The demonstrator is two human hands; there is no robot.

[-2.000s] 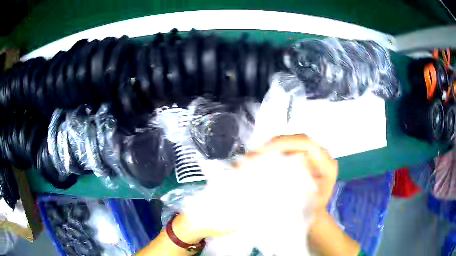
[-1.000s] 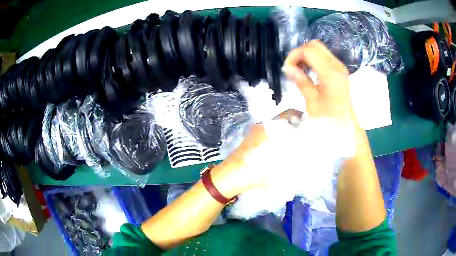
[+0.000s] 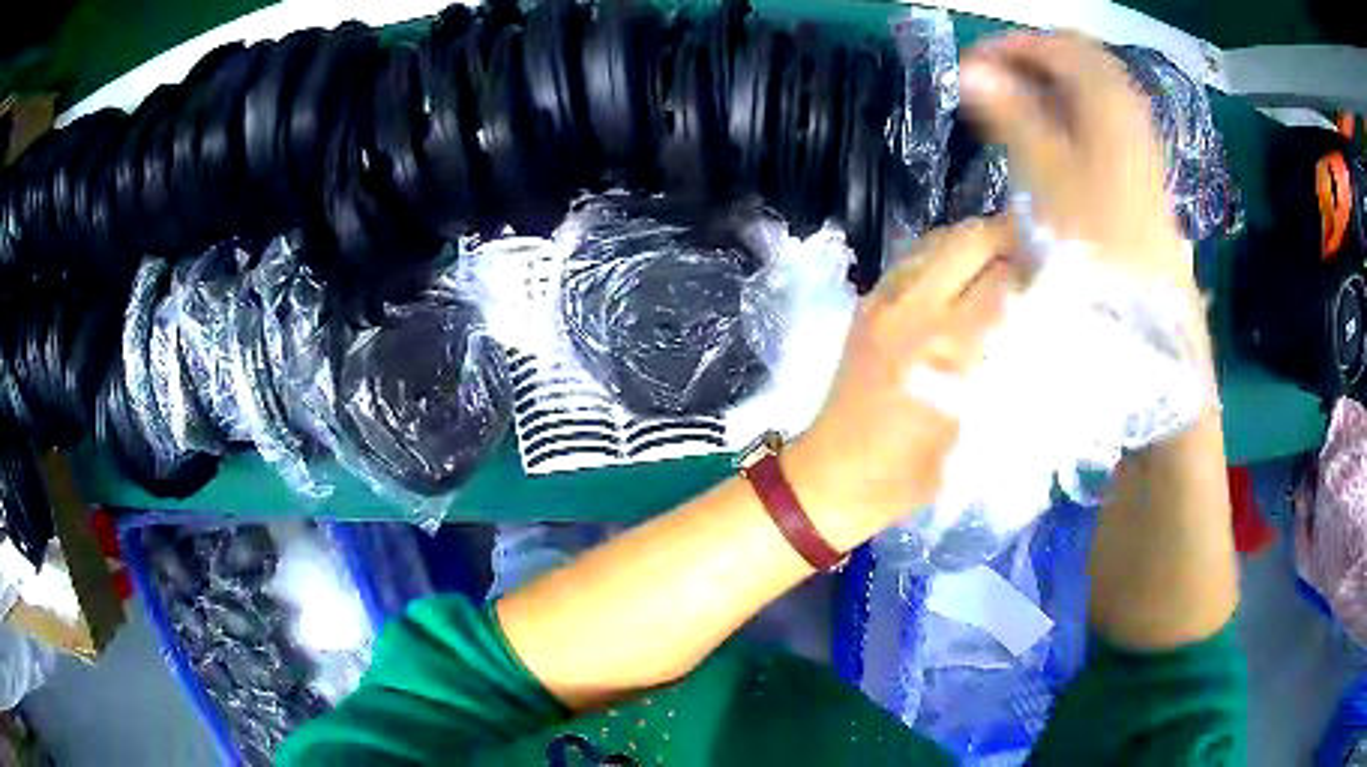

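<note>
My left hand (image 3: 900, 375), with a dark red wrist strap, is right of centre and closed on a bunched, glaring pile of clear plastic bags (image 3: 1072, 375). The pile overlaps my right forearm. My right hand (image 3: 1064, 120) is blurred, higher up over the bagged black units; its grip cannot be told. Matte black round units (image 3: 495, 120) stand in a long ribbed row along the bench. One bagged black unit (image 3: 675, 322) lies flat on the striped sheet (image 3: 577, 427). Another bagged unit (image 3: 427, 393) lies to its left, beside more bagged ones.
Orange-and-black units (image 3: 1334, 210) sit at the bench's right end. Below the green bench edge (image 3: 600, 487) are a blue crate with black units (image 3: 240, 629) and another blue crate with clear film (image 3: 975, 644). An open brown carton (image 3: 93, 584) is at the left.
My left hand has moved right and slightly up with the bag pile. My right hand has moved up and right over the bagged row. The flat bagged unit on the striped sheet shows more fully.
</note>
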